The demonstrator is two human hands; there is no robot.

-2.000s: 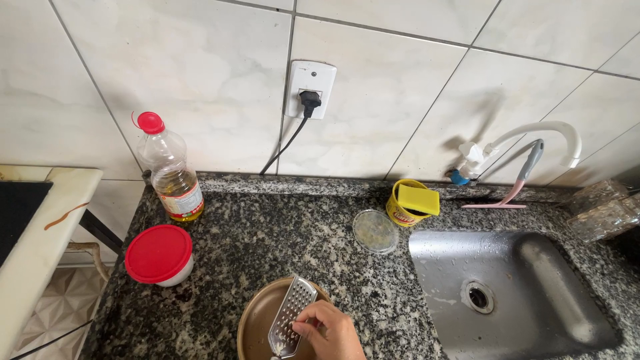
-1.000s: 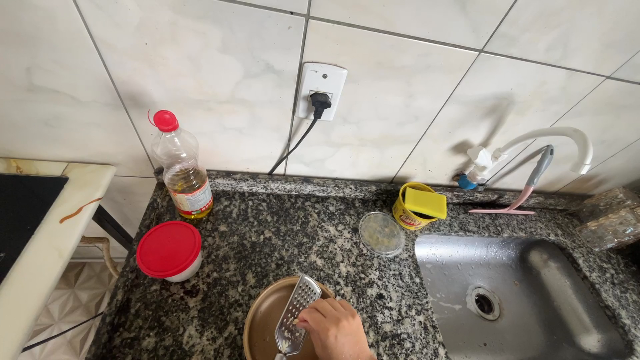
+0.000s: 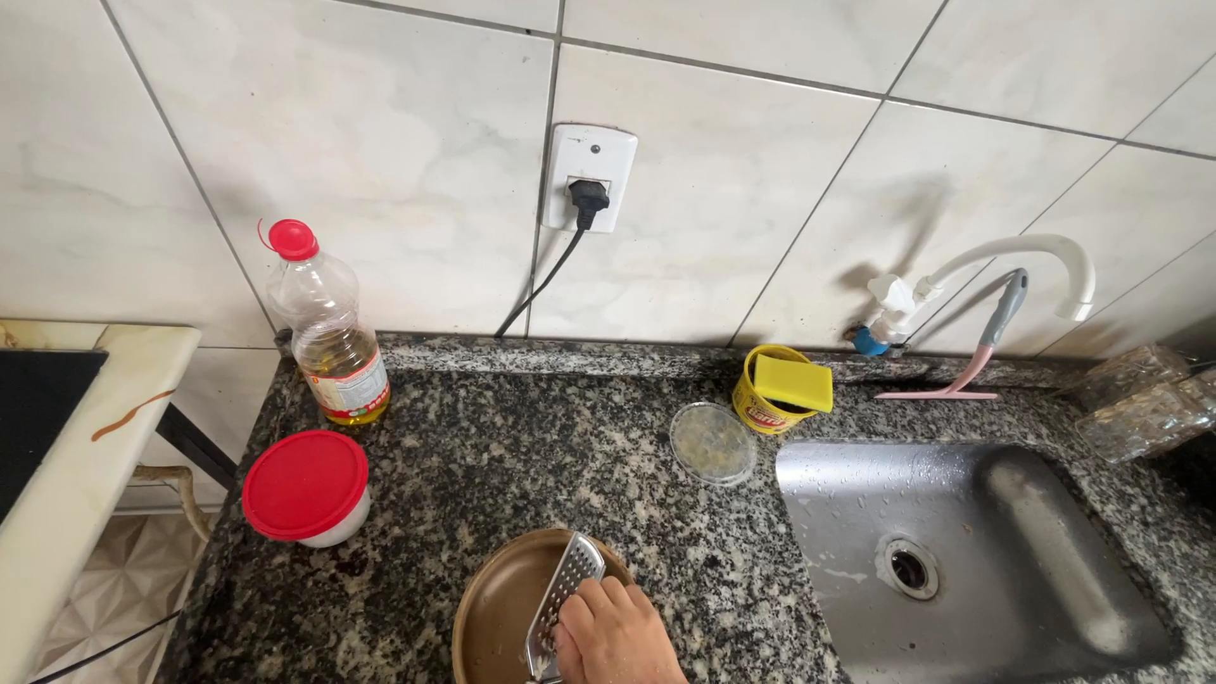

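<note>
My right hand [image 3: 617,632] reaches in from the bottom edge, its fingers curled against the perforated face of a metal hand grater [image 3: 567,584]. Whatever may be between the fingertips is hidden. The grater leans, tilted, inside a round brown bowl [image 3: 494,608], its upper end near the bowl's far rim. Its lower end runs down to the frame's bottom edge. My left hand is out of view. To the left of the bowl stands a white tub with a red lid [image 3: 306,484].
An oil bottle with a red cap [image 3: 332,332] stands behind the tub. Right of centre are a clear round lid [image 3: 712,444] and a yellow tub [image 3: 760,413] with a yellow sponge [image 3: 794,383] on top. Farther right are a steel sink [image 3: 988,570], white faucet [image 3: 1007,249] and pink squeegee [image 3: 969,375].
Between the earlier frames and now, my right hand shifts a little against the grater's face. The grater stays tilted in the bowl.
</note>
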